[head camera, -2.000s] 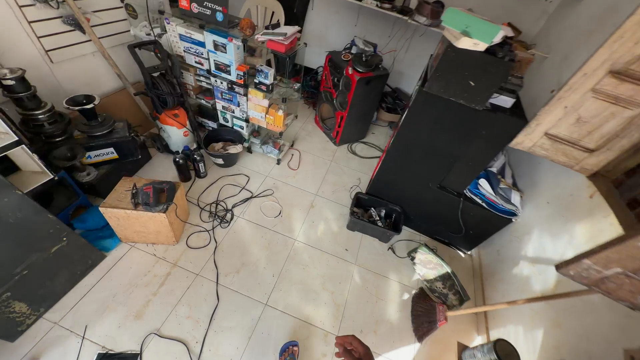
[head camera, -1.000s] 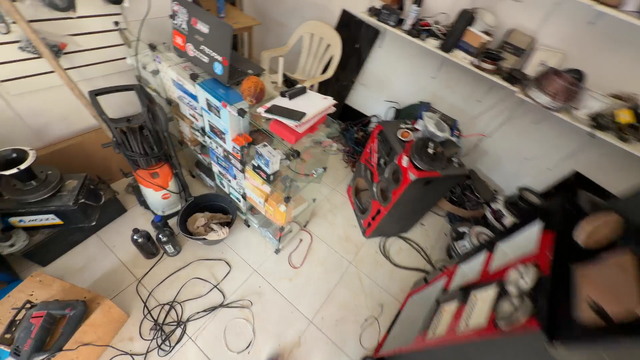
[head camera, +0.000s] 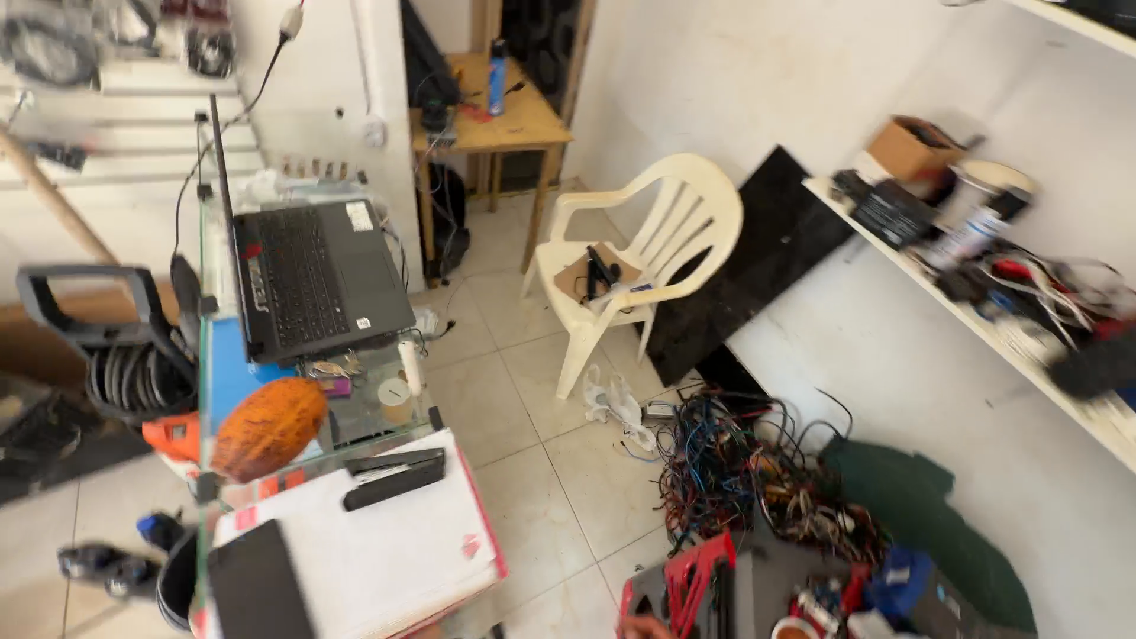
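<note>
At the bottom edge, only a few fingers of my right hand (head camera: 646, 628) show, in front of the red-trimmed speaker cabinet (head camera: 697, 581); whether they touch it cannot be told. My left hand is not in view. Left of the cabinet, a glass display counter (head camera: 206, 355) carries an open laptop (head camera: 324, 275), an orange ribbed pod-like object (head camera: 271, 429), and a stack of papers (head camera: 399, 541). A black stapler (head camera: 395, 477) and a flat dark object (head camera: 259, 586) lie on the papers. A large tangle of wires (head camera: 710, 470) lies behind the cabinet.
A white plastic chair (head camera: 648, 231) holds cardboard and small black items. Behind it stand a wooden table (head camera: 506, 129) with a blue spray can (head camera: 497, 80) and a leaning black panel (head camera: 754, 257). A cluttered wall shelf (head camera: 976, 333) runs along the right. A pressure washer (head camera: 133, 355) stands left.
The view has moved in close to the counter and chair. The corded power tool on its wooden box, seen earlier at the lower left, is out of frame.
</note>
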